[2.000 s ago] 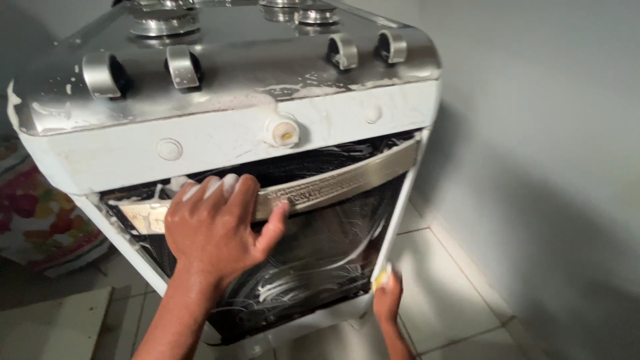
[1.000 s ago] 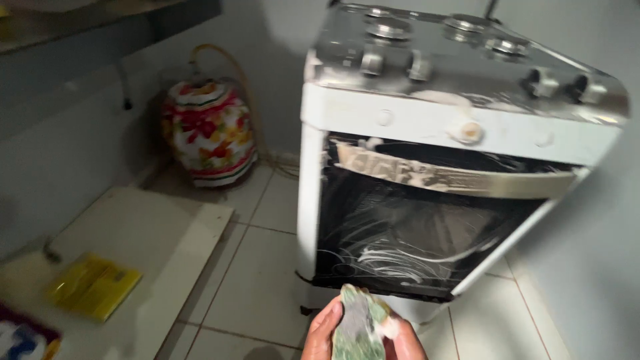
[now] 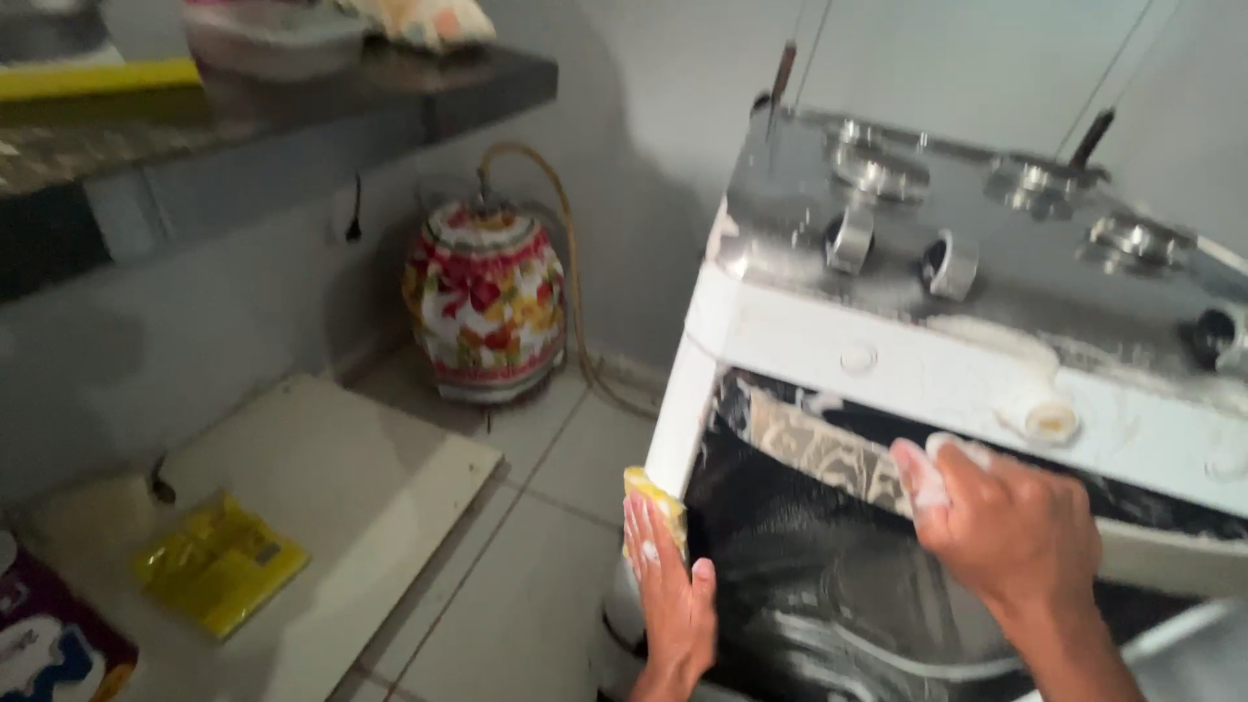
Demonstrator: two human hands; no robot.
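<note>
My left hand presses a yellow sponge flat against the white left edge of a gas stove, beside the oven door. My right hand is closed around the foam-streaked oven door handle. Suds lie on the dark oven door glass, on the white front panel and near the knobs. The burners have no grates over them. Part of the sponge is hidden under my left fingers.
Left of the stove, a gas cylinder in a floral cover stands by the wall with a hose. A stone countertop juts out at upper left. Below it, a pale board holds a yellow packet.
A second ago both hands held the sponge together, low before the oven. Now my left hand has it at the stove's left edge and my right hand has taken the handle.
</note>
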